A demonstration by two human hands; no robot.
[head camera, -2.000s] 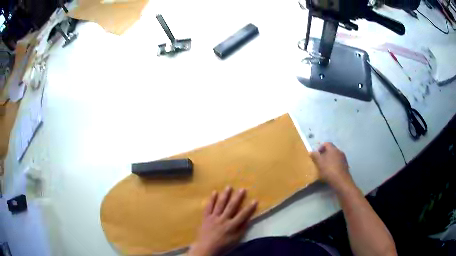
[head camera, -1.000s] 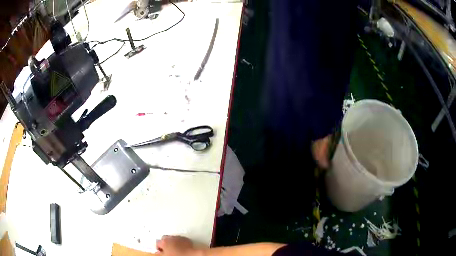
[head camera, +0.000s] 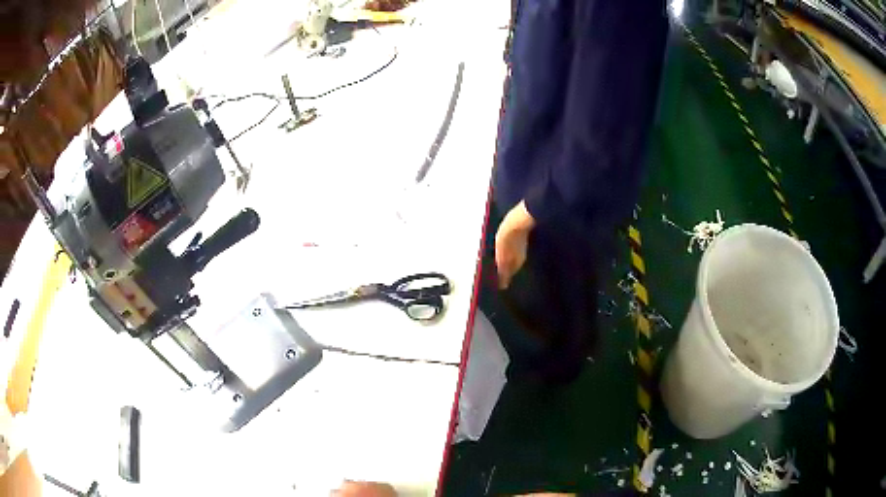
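The cloth cutting machine (head camera: 146, 209) stands on the left of the white table (head camera: 389, 408), its black handle (head camera: 228, 236) pointing right. Its grey base plate (head camera: 267, 354) lies flat on the table. Tailor's shears (head camera: 384, 293) lie right of the plate, blades towards it. A black pattern weight (head camera: 129, 444) lies at the lower left. My right hand (head camera: 364, 489) shows only as a sliver at the bottom edge; its fingers and anything in it are hidden. My left hand is not in view.
Another person in dark blue (head camera: 583, 107) stands at the table's red edge, one hand (head camera: 513, 243) hanging beside it. A white bin (head camera: 748, 330) stands on the green floor, scraps around it. A clamp (head camera: 296, 109), cable and curved strip (head camera: 442, 126) lie farther back.
My view has shifted, and my right hand now sits mostly below the frame. The other person's hand has moved from beside the bin to the table edge.
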